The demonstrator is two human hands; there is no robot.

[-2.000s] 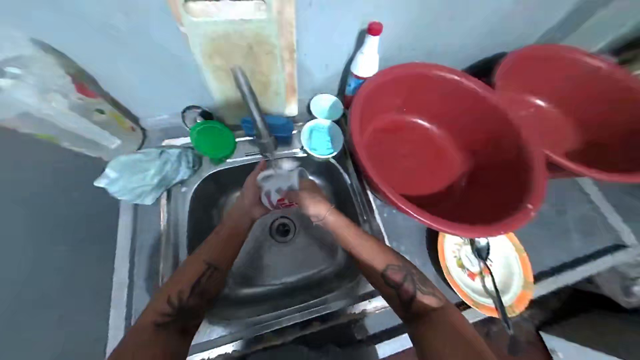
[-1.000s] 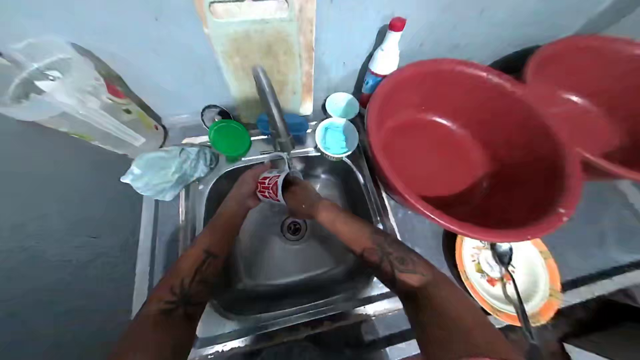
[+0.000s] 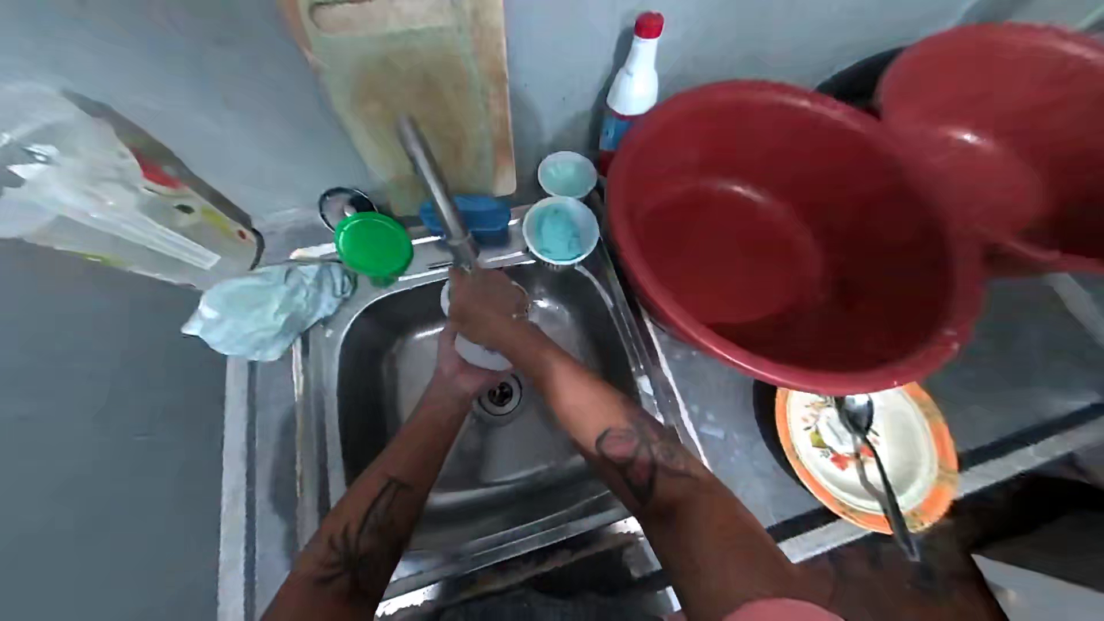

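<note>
Under the metal faucet (image 3: 435, 190), over the stainless steel sink (image 3: 543, 448), my left hand (image 3: 461, 366) grips a white cup (image 3: 481, 354) from its lower left. My right hand (image 3: 485, 302) lies above the cup, close below the spout, and covers much of it; its fingers are partly hidden, so whether it holds anything cannot be told. The drain (image 3: 500, 394) shows just below the hands.
Two large red plastic basins (image 3: 759, 241) (image 3: 1018, 129) stand at right, near an orange-rimmed plate (image 3: 936, 431) with a spoon (image 3: 880, 474). Behind the sink are small bowls (image 3: 561, 230), a green lid (image 3: 373, 246), a cutting board (image 3: 414, 95) and a bottle (image 3: 634, 86). A plastic bag (image 3: 267, 310) lies left.
My right hand has moved from beside the cup to above it, close to the faucet. The red pattern seen on the cup earlier is out of sight.
</note>
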